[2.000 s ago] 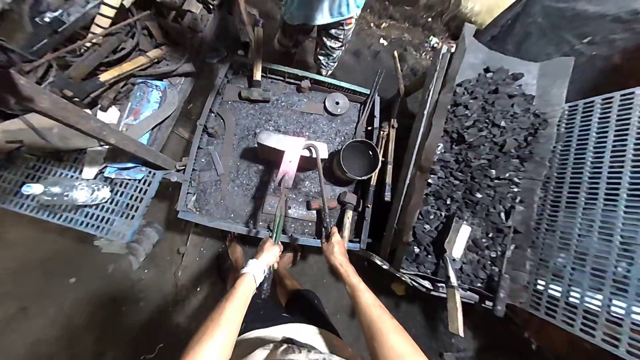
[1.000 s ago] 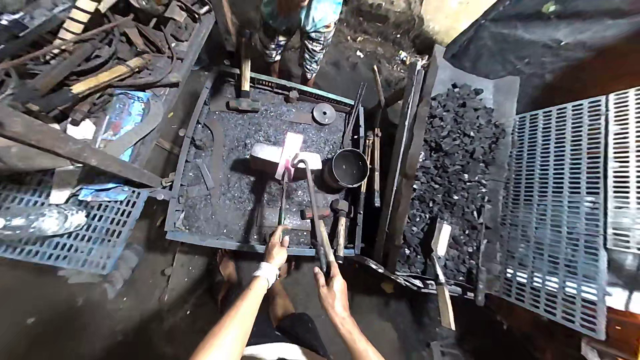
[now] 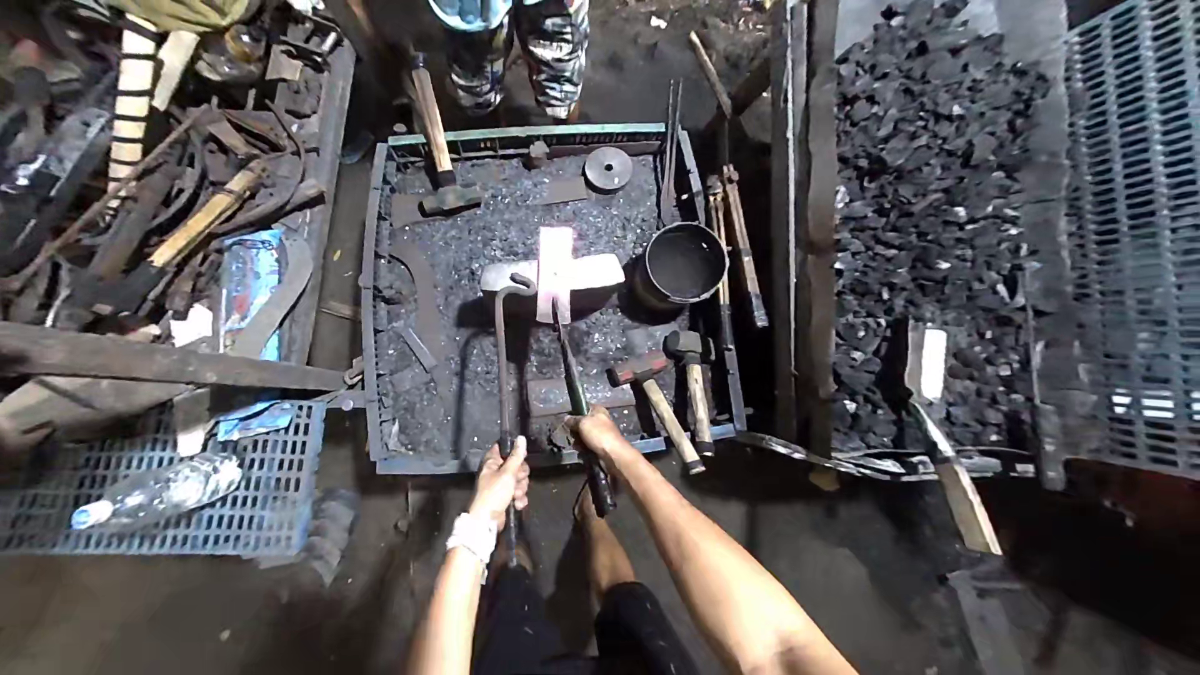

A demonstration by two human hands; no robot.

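Note:
My left hand [image 3: 502, 483], with a white band at its wrist, grips a long hooked metal rod [image 3: 502, 375]. The rod's hook lies over the left part of a bright-topped anvil [image 3: 598, 272], beside a glowing flat metal piece [image 3: 556, 248] laid crosswise on the anvil. My right hand [image 3: 598, 433] is closed around long dark tongs [image 3: 570, 366], whose far end meets the near end of the glowing piece. The jaws are too small to make out.
In the ash-filled tray [image 3: 553, 459] lie a sledgehammer [image 3: 450, 200], a metal disc [image 3: 608, 170], two hammers [image 3: 642, 368] and a dark pot [image 3: 686, 262]. Charcoal [image 3: 928, 216] fills a right trough. A person [image 3: 553, 47] stands beyond; scrap metal [image 3: 141, 216] and a bottle [image 3: 169, 487] are left.
The tools have changed hands: earlier my left hand held the tongs and my right hand the hooked rod. The hook has moved from the glowing piece's right to its left.

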